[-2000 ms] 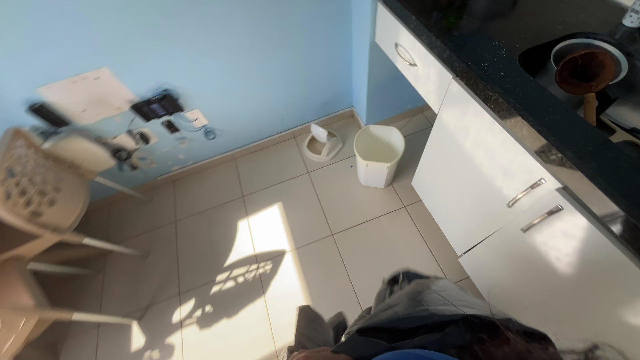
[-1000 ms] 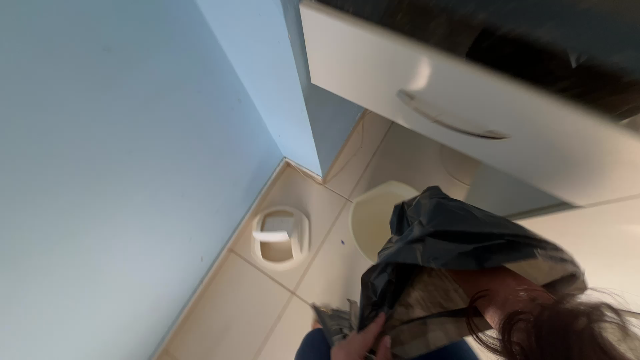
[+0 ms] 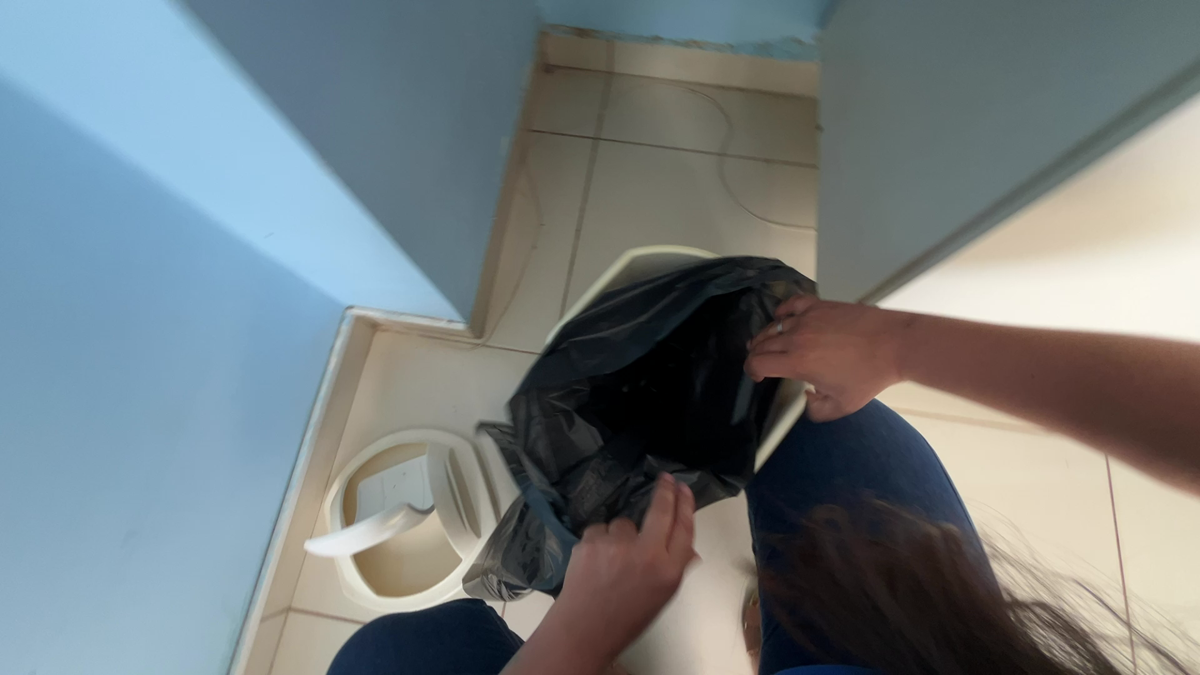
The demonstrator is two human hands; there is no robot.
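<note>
A black plastic bag (image 3: 562,394) lies open-mouthed in and over a cream plastic bin (image 3: 647,255), whose rim shows at the top and at the lower right. My right hand (image 3: 825,352), with a ring on one finger, grips the bag's edge against the bin's right rim. Nearer to me, my left hand (image 3: 633,562) pinches the near edge of the bag between thumb and fingers. Part of the bag hangs outside the bin at the lower left. The bottom of the bag is dark inside.
Left of the bin, a cream swing lid (image 3: 412,581) with a white flap rests on the tiled floor (image 3: 656,197). A blue wall (image 3: 141,375) with a corner stands at left, a cabinet side (image 3: 919,122) at right. A thin cable runs behind. My knees flank the bin.
The bag, held partly over the bin a second ago, now lines it with its mouth spread. My right hand has come to the bin's rim. The view has moved much closer to the floor.
</note>
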